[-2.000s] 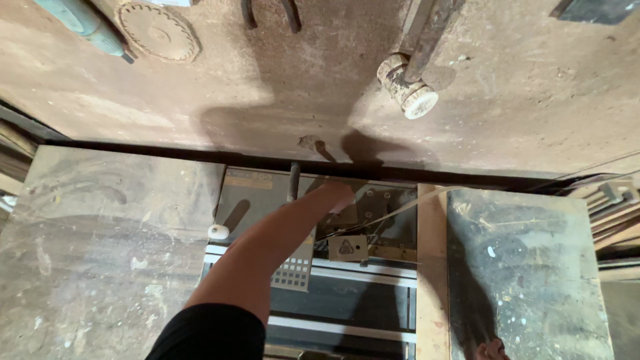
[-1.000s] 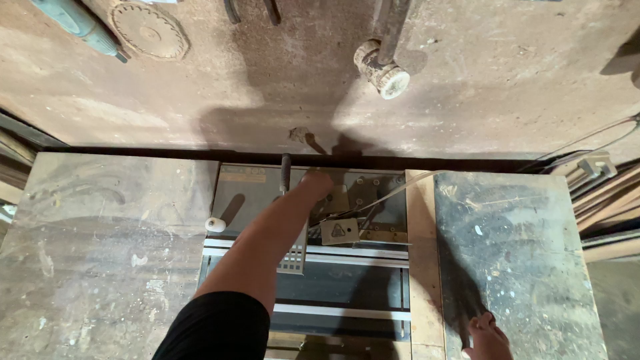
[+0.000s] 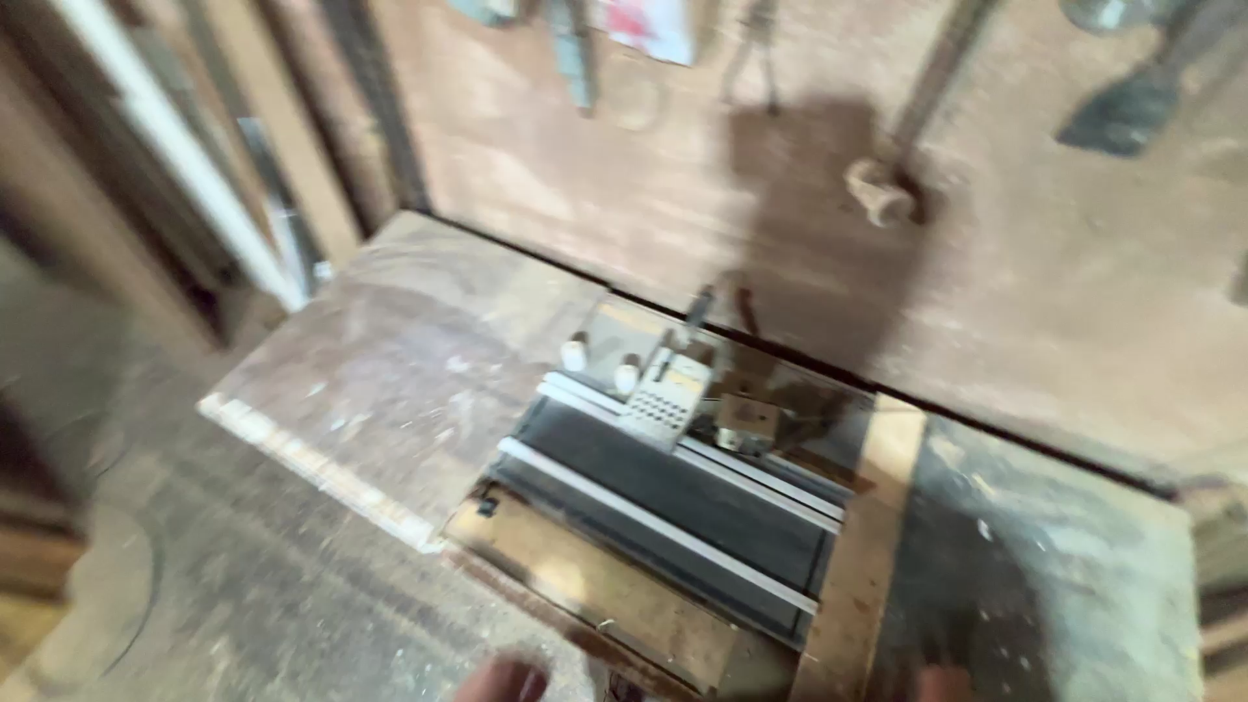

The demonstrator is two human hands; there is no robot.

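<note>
At the bottom edge, blurred and mostly cut off, my left hand (image 3: 502, 679) is near the front wooden edge of a bench-mounted machine; its grip cannot be made out. Only a blurred bit of my right hand (image 3: 944, 682) shows low on the right, over the dark bench panel (image 3: 960, 546). Between the side panels lies the machine's dark bed (image 3: 673, 507) with two pale metal rails (image 3: 653, 522). A perforated metal plate (image 3: 666, 395) stands on its back part, beside a small box-like block (image 3: 748, 421). Two white knobs (image 3: 575, 353) are to the left.
A worn board (image 3: 390, 361) extends left of the machine, and a wooden strip (image 3: 868, 546) borders it on the right. On the wall behind hang a mallet (image 3: 882, 190) and a dark flat blade tool (image 3: 1121, 112). Long boards (image 3: 283, 127) lean at the left.
My left arm has drawn back from the rear of the machine to the near edge. The view has swung left and tilted.
</note>
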